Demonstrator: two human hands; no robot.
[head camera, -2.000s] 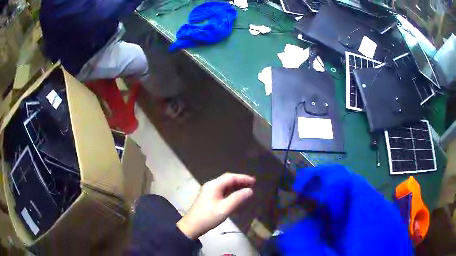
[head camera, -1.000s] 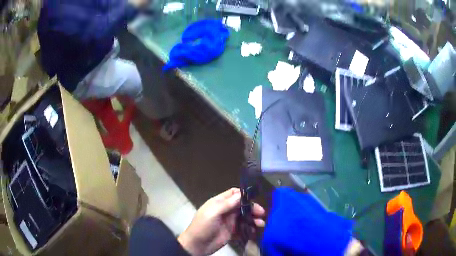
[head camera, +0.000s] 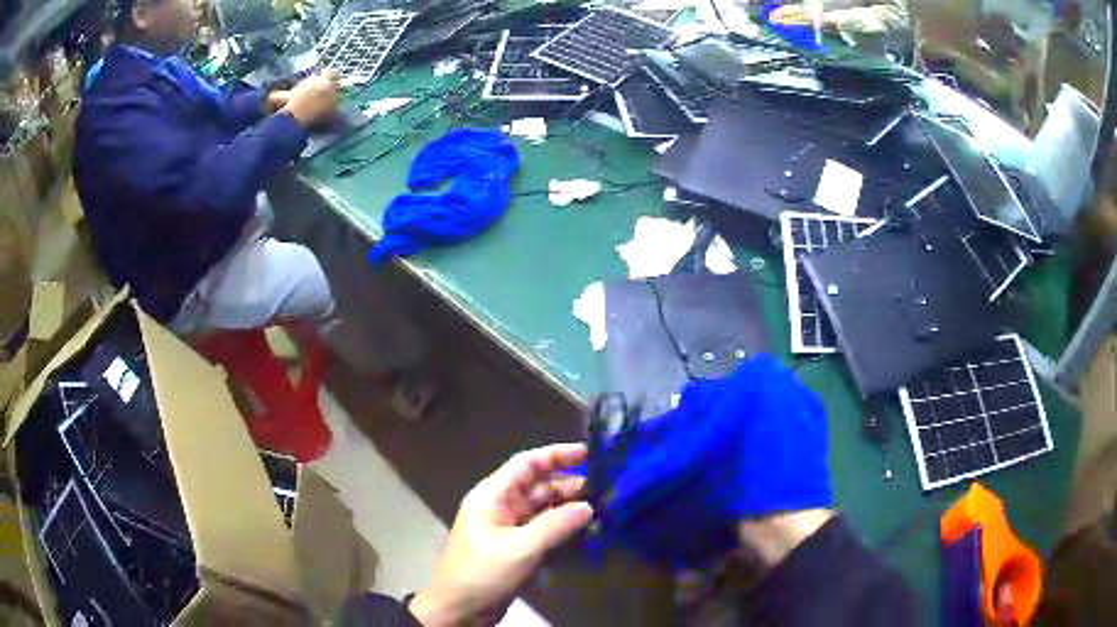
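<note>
A small solar panel (head camera: 680, 325) lies back side up near the bench's front edge, its lower part covered by a blue cloth (head camera: 735, 453). Its thin black output cable (head camera: 609, 435) is bunched in loops at the fingertips of my left hand (head camera: 515, 521), which grips it off the bench edge. My right hand (head camera: 784, 533) is mostly under the blue cloth and holds it; only the wrist and a bit of skin show. The cloth touches or nearly touches the looped cable. The right fingers are hidden.
The green bench (head camera: 515, 294) bears heaped panels (head camera: 906, 294), white scraps (head camera: 655, 245), another blue cloth (head camera: 453, 190) and an orange-and-blue tool (head camera: 998, 557). A person (head camera: 184, 184) sits on a red stool (head camera: 276, 392) at left. A carton of panels (head camera: 221, 490) stands lower left.
My left hand was empty at first, then took the cable, now looped in its fingers. The cloth in my right hand has moved up and left, over the panel's lower part. The view has tilted up.
</note>
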